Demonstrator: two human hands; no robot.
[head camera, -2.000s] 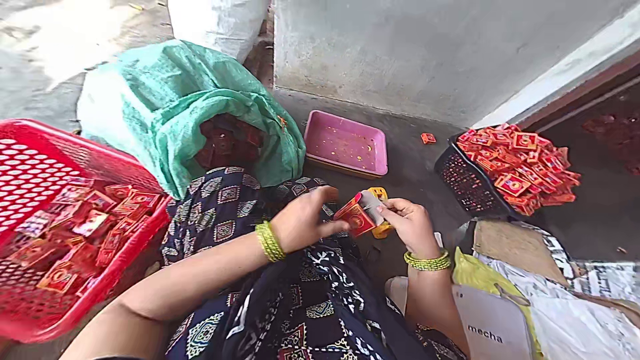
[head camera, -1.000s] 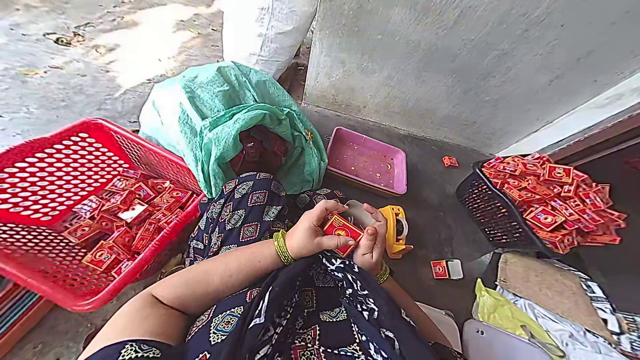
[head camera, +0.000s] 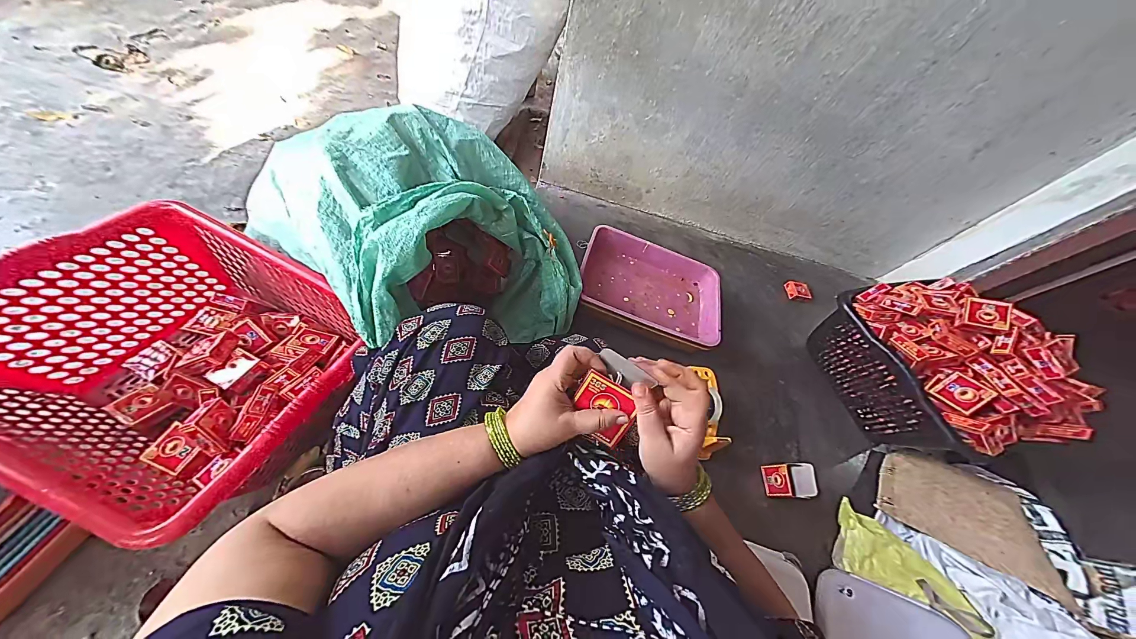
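Note:
My left hand (head camera: 568, 399) holds a small red printed cardboard box (head camera: 605, 406) above my lap, its thumb across the front. At the box's upper right, my right hand (head camera: 673, 417) grips a grey-white flap or card (head camera: 627, 367); whether it is joined to the box I cannot tell. Just right of that hand, a yellow tape dispenser (head camera: 713, 417) is partly hidden. Another red box with a pale part sticking out (head camera: 788, 480) lies on the floor to the right.
A red plastic basket (head camera: 115, 524) of red boxes stands left, beside a green sack (head camera: 355, 169) with red packets inside. A pink tray (head camera: 652, 284) sits ahead. At right, a black basket (head camera: 865, 382) is heaped with boxes; a single box (head camera: 797, 289) lies near the wall.
Two seconds ago no box lay on the floor right of the yellow dispenser; one lies there now. The hands have turned the box they hold. The view has shifted.

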